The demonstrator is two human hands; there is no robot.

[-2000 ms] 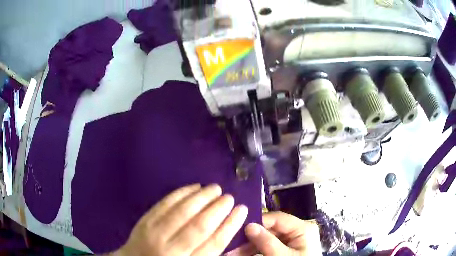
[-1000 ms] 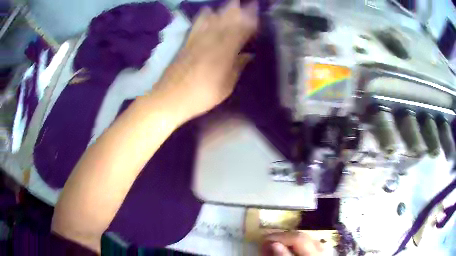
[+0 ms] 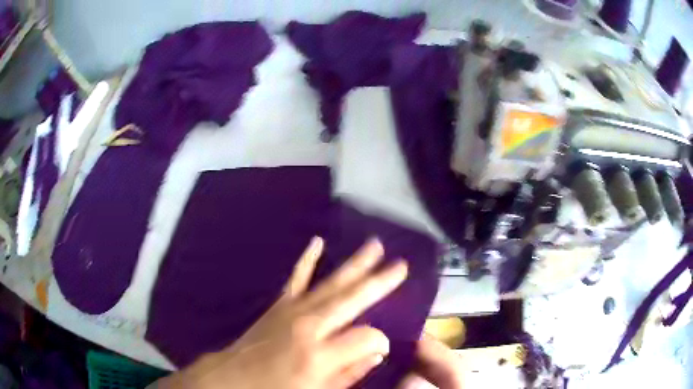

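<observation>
A dark purple cut panel (image 3: 251, 228) lies on the white table in front of the overlock machine (image 3: 475, 129); its right part looks like a second layer or a fold. My left hand (image 3: 327, 327) lies on the panel, palm down with fingers spread. My right hand (image 3: 437, 365) is at the panel's lower right edge, blurred and cut off by the bottom of the picture; its thumb and fingers appear to pinch the fabric. Another purple piece (image 3: 425, 129) runs from behind the machine head down to the presser foot area (image 3: 482, 235).
A gathered purple heap (image 3: 190, 76) with a thin tan tie (image 3: 124, 137) lies at the back left, above a rounded purple piece (image 3: 102, 228). More crumpled purple fabric (image 3: 357, 49) lies at the back. A green crate (image 3: 125, 372) is below the table's front edge.
My left hand has come back from beside the machine head onto the panel. The panel has moved right and up towards the machine. My right hand has moved to its edge.
</observation>
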